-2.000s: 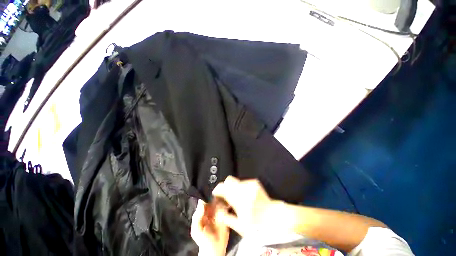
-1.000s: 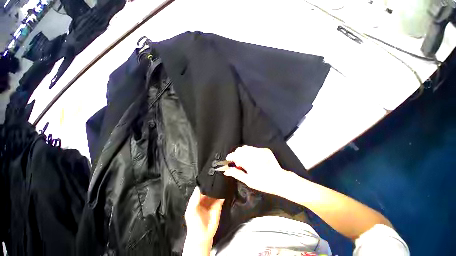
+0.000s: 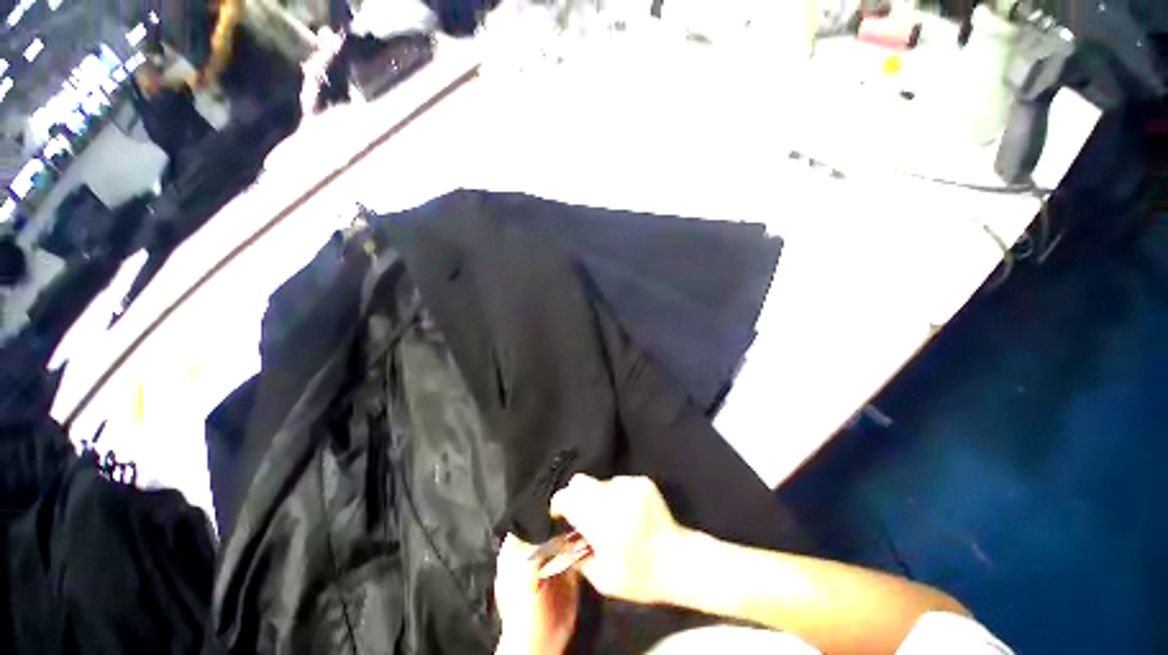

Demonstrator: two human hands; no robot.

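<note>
A black suit jacket (image 3: 525, 346) lies open on the table, its shiny wrinkled lining (image 3: 442, 448) showing. A navy jacket (image 3: 692, 275) lies under it. My right hand (image 3: 621, 531) is closed on small thread snips (image 3: 561, 555) with silver blades and a reddish grip, at the jacket's sleeve end. The blades point left toward my left hand (image 3: 532, 601), which is at the cuff just below; its fingers are partly hidden and blurred. Small dark cuff buttons (image 3: 559, 463) show just above my right hand.
The white table (image 3: 845, 371) has its edge at the right, above a blue floor (image 3: 1025, 448). Dark hanging jackets (image 3: 103, 550) are at the left. A pale bottle-like tool with a dark handle (image 3: 1022, 134) and a cord lie at the far right.
My right hand and the snips have moved down from the cuff buttons to the sleeve end, close to my left hand. The view has tilted up, showing more of the far table.
</note>
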